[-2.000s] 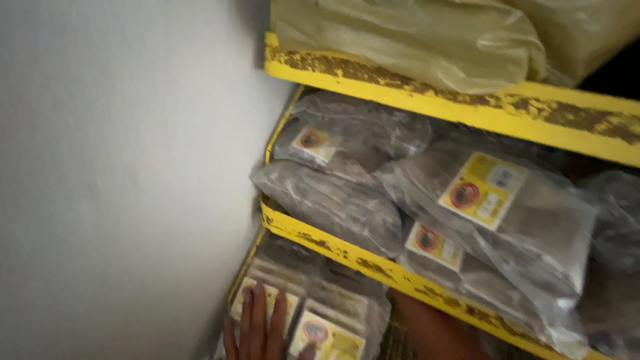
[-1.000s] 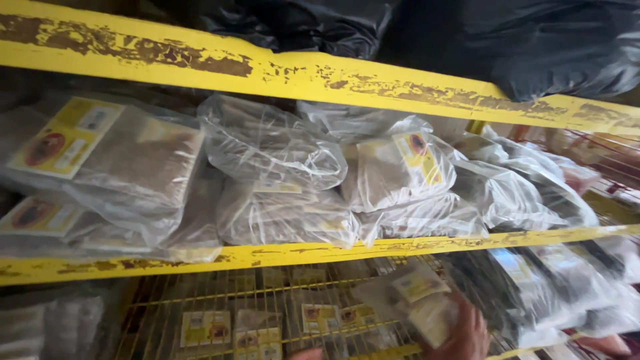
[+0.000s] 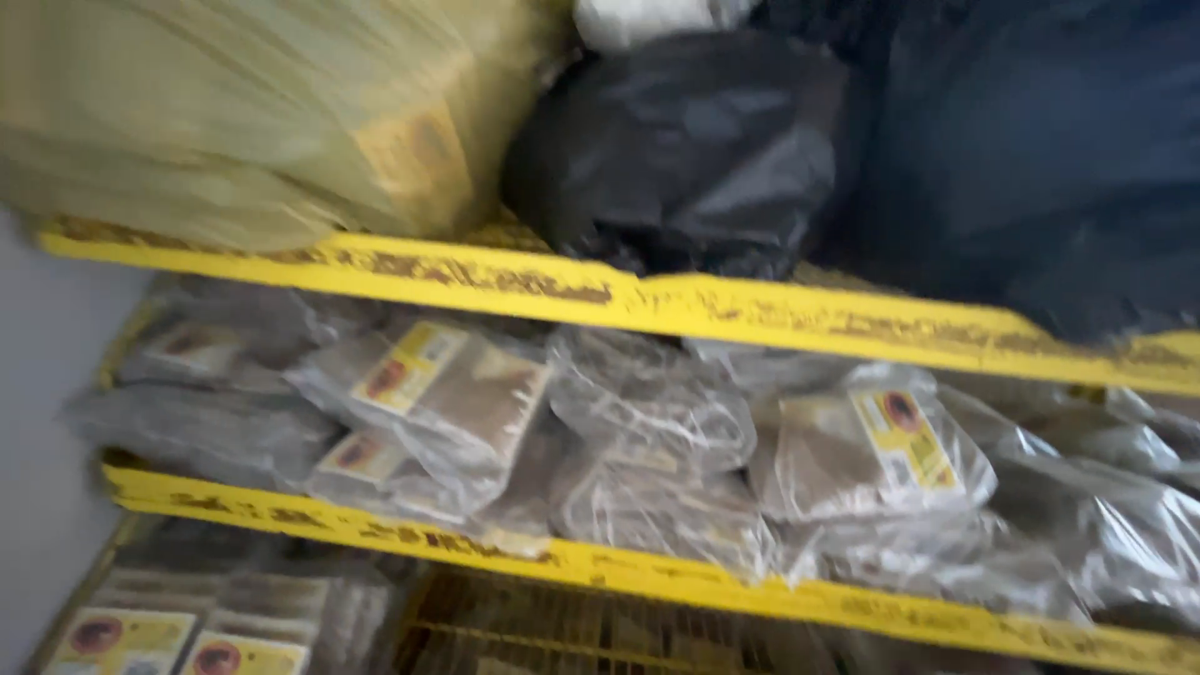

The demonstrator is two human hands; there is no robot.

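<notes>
Neither of my hands shows in the head view now. Clear plastic bags of flat brown goods with yellow labels lie on the middle shelf; one bag [image 3: 450, 398] slants over others at the left, and another labelled bag [image 3: 872, 450] rests on more bags right of centre. Between them sits a crumpled clear bag [image 3: 652, 398]. On the lower shelf at the bottom left, labelled packets [image 3: 122, 637] are stacked in rows. The picture is blurred, and the contents of the bags cannot be told.
Yellow shelf edges with worn paint [image 3: 656, 309] cross the view. Above stand a large yellowish plastic bag [image 3: 234, 122], a black plastic bag [image 3: 694, 150] and a dark blue-black bag [image 3: 1031, 150], which overhangs the edge. A pale wall [image 3: 47, 375] borders the left. Yellow wire shelving [image 3: 562, 647] shows below.
One second ago a hand at the lower right held a clear labelled packet at the lower shelf, with fingertips showing beside it; both are out of view now. The view has shifted left and up.
</notes>
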